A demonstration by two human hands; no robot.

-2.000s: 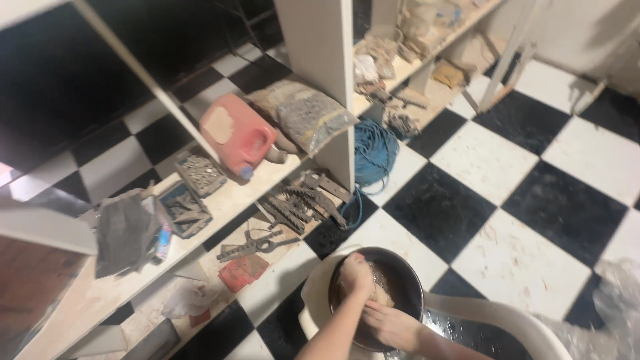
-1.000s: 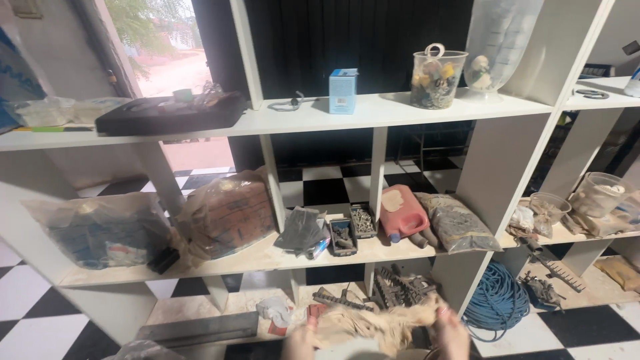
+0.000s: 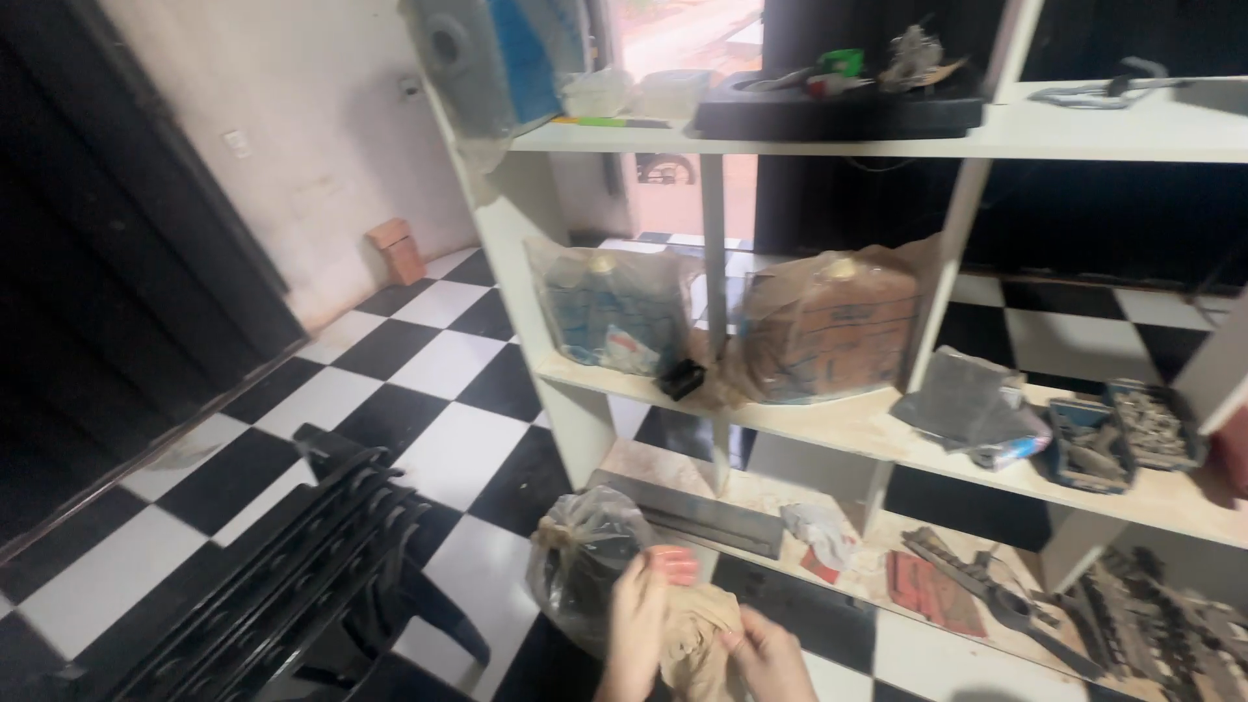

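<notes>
A crumpled beige cloth [image 3: 697, 634] hangs between my two hands at the bottom centre. My right hand [image 3: 770, 658] pinches its right edge between thumb and fingers. My left hand [image 3: 642, 619] is upright against the cloth's left side, blurred; its grip on the cloth is not clear. Just behind my left hand, a clear plastic bag with dark contents [image 3: 585, 561] rests on the checkered floor.
White shelving [image 3: 819, 419] stands ahead, holding bagged containers [image 3: 829, 327], small parts bins [image 3: 1090, 448] and a black tray [image 3: 838, 115]. Metal tools [image 3: 1004, 595] and a red cloth or packet [image 3: 931, 590] lie low down. Stacked black plastic chairs [image 3: 292, 575] stand at the left.
Two seconds ago both hands were in a dark round pot; one second ago they held the cloth stretched out. Now the cloth is bunched between them. The view has swung up and left.
</notes>
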